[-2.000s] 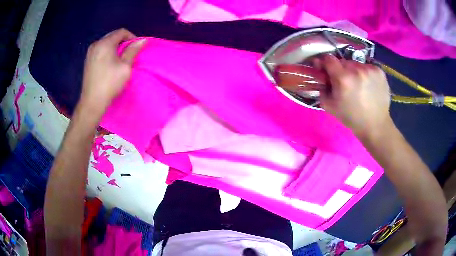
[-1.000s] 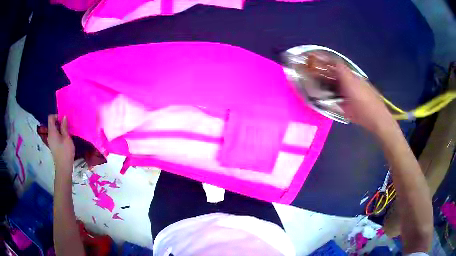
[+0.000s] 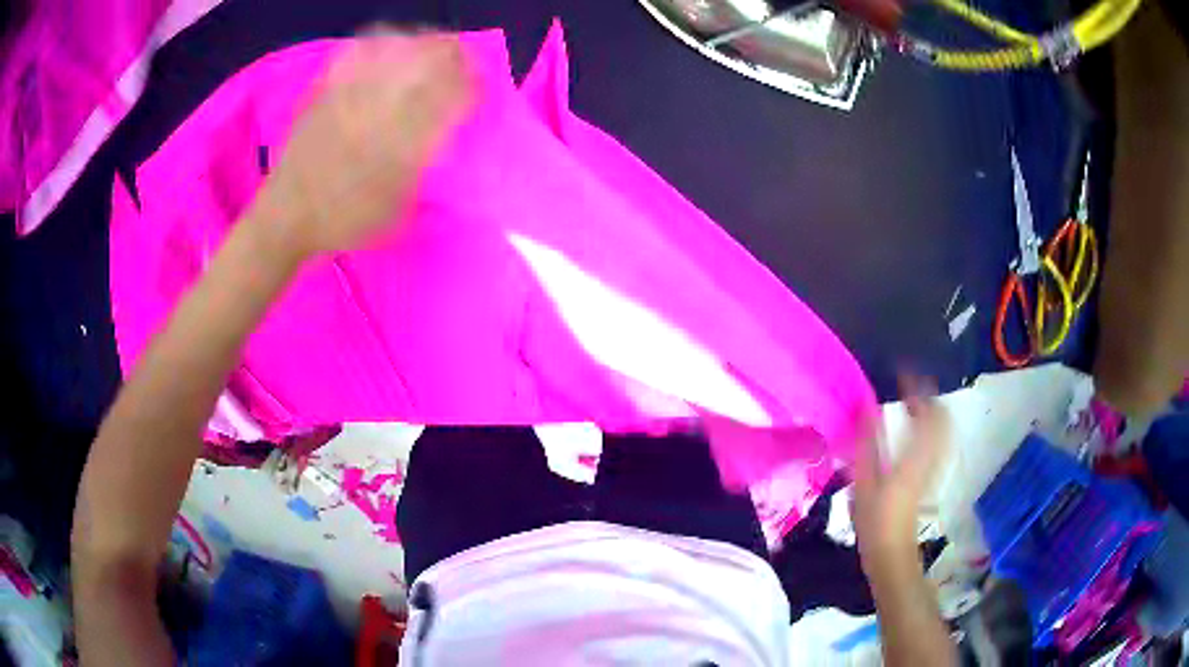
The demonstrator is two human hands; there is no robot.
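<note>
The bright pink garment piece (image 3: 456, 300) lies across the near part of the table, partly folded, with a white area showing near its middle. Two pointed flaps stick up at its far edge. My left hand (image 3: 378, 137) is blurred and over the upper left of the piece; whether it grips cloth cannot be told. My right hand (image 3: 900, 450) is blurred at the piece's right end, beside the near table edge; its grip is unclear. The silver iron (image 3: 776, 42) stands at the top, cut off by the frame, with no hand on it.
Scissors and thread snips (image 3: 1043, 280) with orange-red and yellow loops lie at the right. Yellow hose (image 3: 998, 52) trails from the iron. Another pink piece (image 3: 78, 98) lies at far left. A brown board (image 3: 1147, 209) stands at right. A blue basket (image 3: 1069, 528) is below.
My right hand has let go of the iron and moved down to the garment's right end. My left hand has moved up over the garment. The garment is now folded differently, with less white showing.
</note>
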